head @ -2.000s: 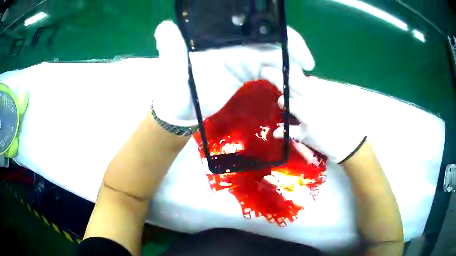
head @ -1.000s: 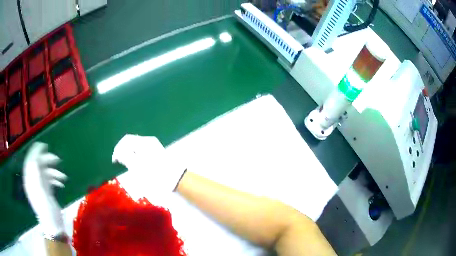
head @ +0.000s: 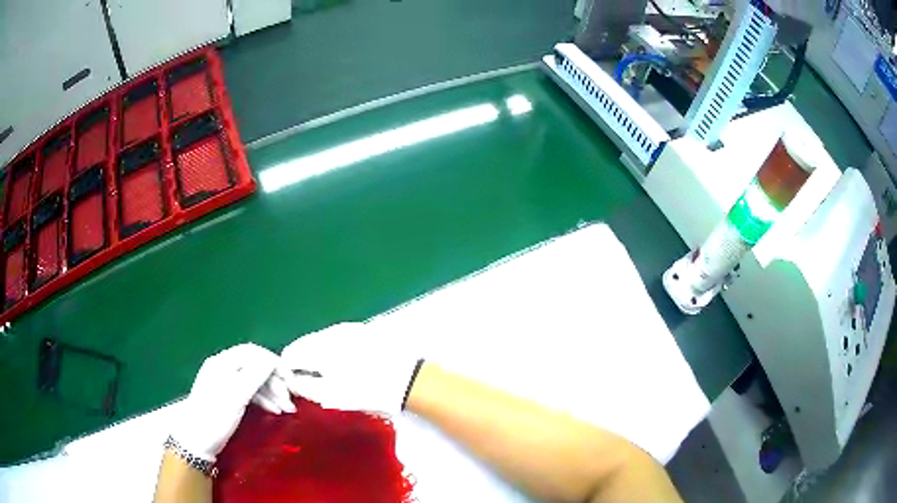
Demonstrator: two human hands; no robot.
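My left hand (head: 224,395), in a white glove, is at the lower left with its fingers curled. My right hand (head: 344,368), also white-gloved, is beside it, their fingers meeting. A small dark strip shows at the right hand's fingers; what the hands hold, if anything, is hidden. The heap of glossy red release film (head: 310,454) lies just below both hands, cut off by the bottom edge. A black phone middle frame (head: 47,365) lies on the green belt, left of my hands.
A white cloth (head: 551,334) lies under the heap and extends right. Beyond it is the green conveyor belt (head: 393,226). A red turnover tray (head: 241,157) with black frames inside is at the upper left. A white machine (head: 777,295) with a signal tower light (head: 752,216) stands at the right.
The view has swung from the fan side towards the tray and machine. The frame held up two seconds ago is no longer raised; a frame lies on the belt. My hands have come together.
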